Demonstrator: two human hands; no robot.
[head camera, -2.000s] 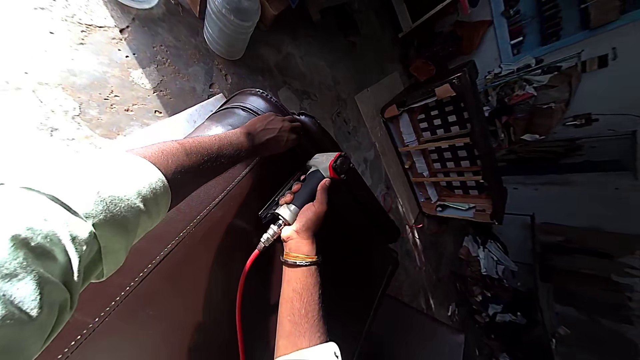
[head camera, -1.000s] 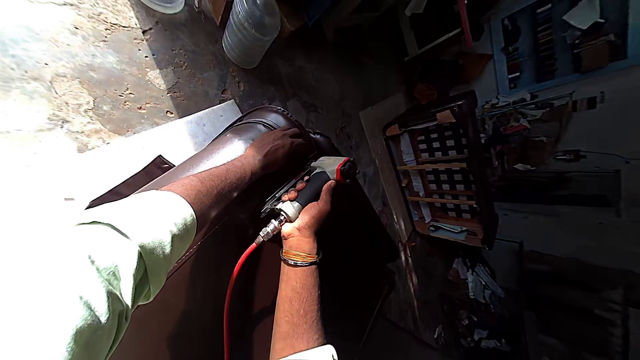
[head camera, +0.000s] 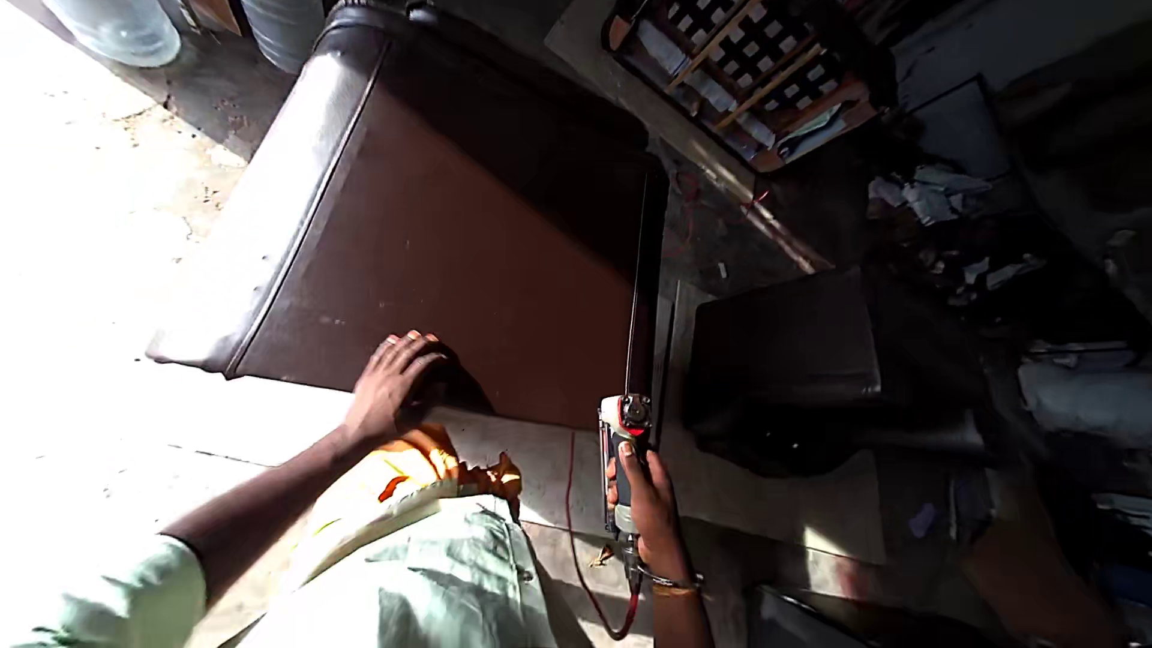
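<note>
A dark brown leather-like upholstered piece (head camera: 450, 261) with a stitched seam lies across the middle. My left hand (head camera: 396, 382) rests on its near edge, fingers apart and holding nothing. My right hand (head camera: 643, 495) is closed around the grip of a pneumatic stapler (head camera: 627, 427), whose head is at the piece's near right corner. From the tool's handle a red air hose (head camera: 576, 576) loops down and back up toward the piece. Whether the tool's nose touches the cover cannot be seen.
An open furniture frame with woven black webbing (head camera: 738, 63) lies at the upper right. Another dark upholstered piece (head camera: 783, 342) sits to the right, near scattered scraps (head camera: 936, 193). Large clear plastic containers (head camera: 126, 31) stand at the upper left. Strong sunlight washes out the left side.
Both hands have left the rolled end of the upholstered piece and are at its near edge, the stapler still in my right hand. The view has shifted strongly.
</note>
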